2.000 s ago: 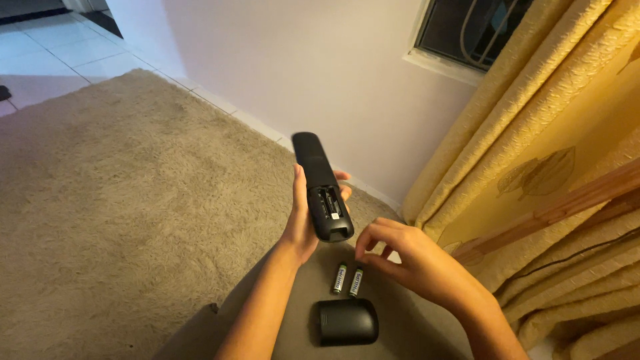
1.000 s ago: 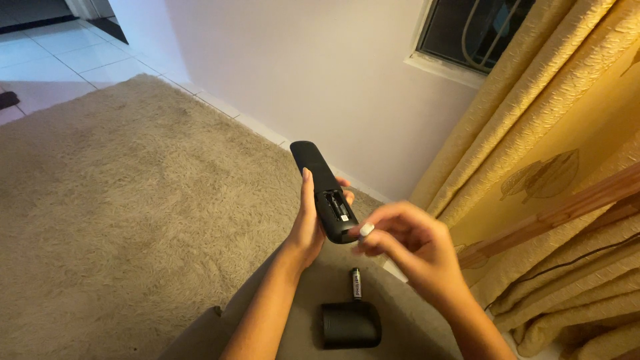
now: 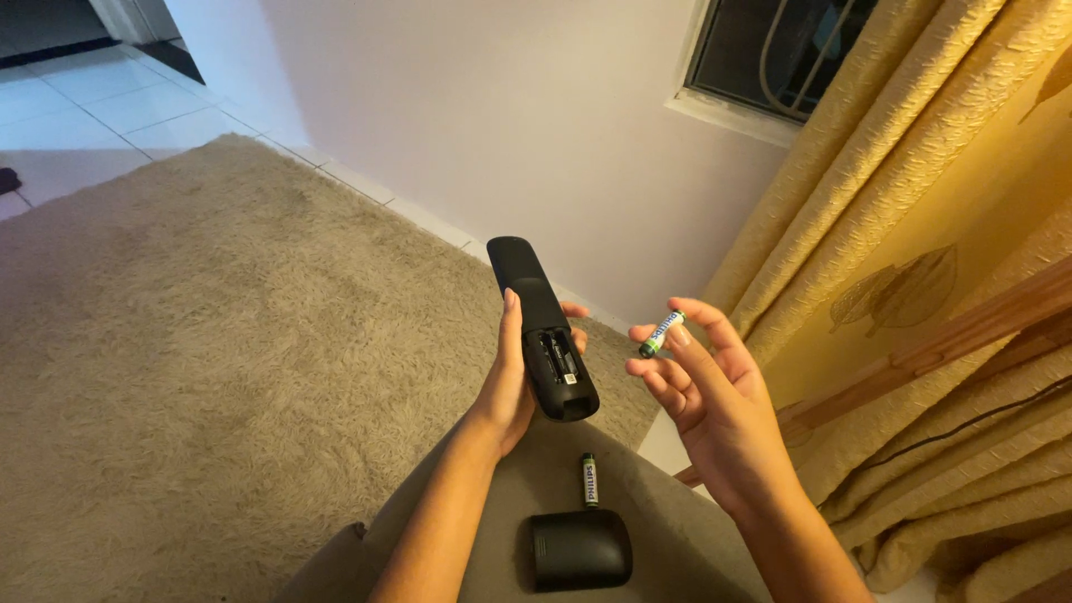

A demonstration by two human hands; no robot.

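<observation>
My left hand (image 3: 507,377) holds a black remote control (image 3: 523,285), back side up, its battery compartment (image 3: 558,360) uncovered with no battery seen in it. To the right of the remote, my right hand (image 3: 712,385) pinches a Philips battery (image 3: 662,333) between thumb and fingers, tilted and apart from the remote. A second Philips battery (image 3: 590,481) lies on the grey-brown upholstered surface below. Just beneath that one rests the black battery cover (image 3: 581,551), near the bottom of the view.
A shaggy beige rug (image 3: 209,360) spreads over the tiled floor (image 3: 100,105) at left. Yellow curtains (image 3: 854,167) hang at right, crossed by a wooden rail (image 3: 938,352). A pale wall (image 3: 502,109) and a window (image 3: 779,50) are ahead.
Two seconds ago both batteries lay above the cover. My right hand has picked one up and moved it right, away from the remote's lower end, since the last earlier frame.
</observation>
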